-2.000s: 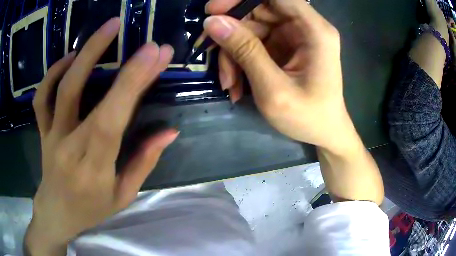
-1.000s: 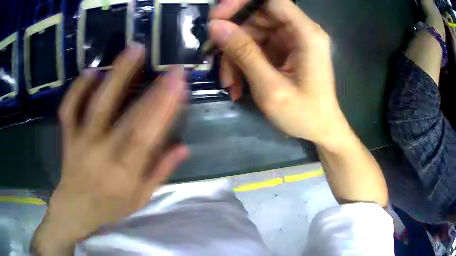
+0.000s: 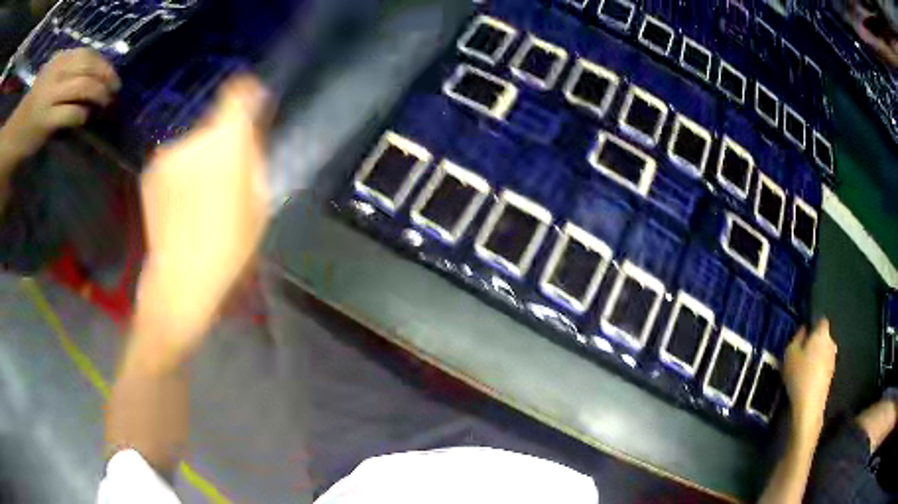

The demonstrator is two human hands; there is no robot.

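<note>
A large glossy black tray point(image 3: 630, 362) lies tilted across the view, with rows of blue housings point(image 3: 662, 246) in it. Each housing has a dark window inside a cream-white frame; some lie sideways between the rows. My left hand point(image 3: 202, 202) is strongly blurred at the left, left of the tray and apart from it. A blurred greyish sheet-like area point(image 3: 340, 84) lies just right of its fingers; whether the hand holds it cannot be told. My right hand point(image 3: 811, 362) is small at the tray's right end, fingers bent at its edge; its grip is unclear. No tweezers are visible.
The dark green bench point(image 3: 414, 320) has a curved front edge. Another person's hand point(image 3: 71, 91) is at the upper left beside another tray point(image 3: 108, 34) of housings. A person's dark sleeve point(image 3: 842, 463) is at the lower right. A pale edge strip point(image 3: 857, 231) runs at the right.
The view has swung and widened to show the whole tray. My hands have moved far apart from the windows, left to the left side, right to the tray's right end. The tweezers are out of sight.
</note>
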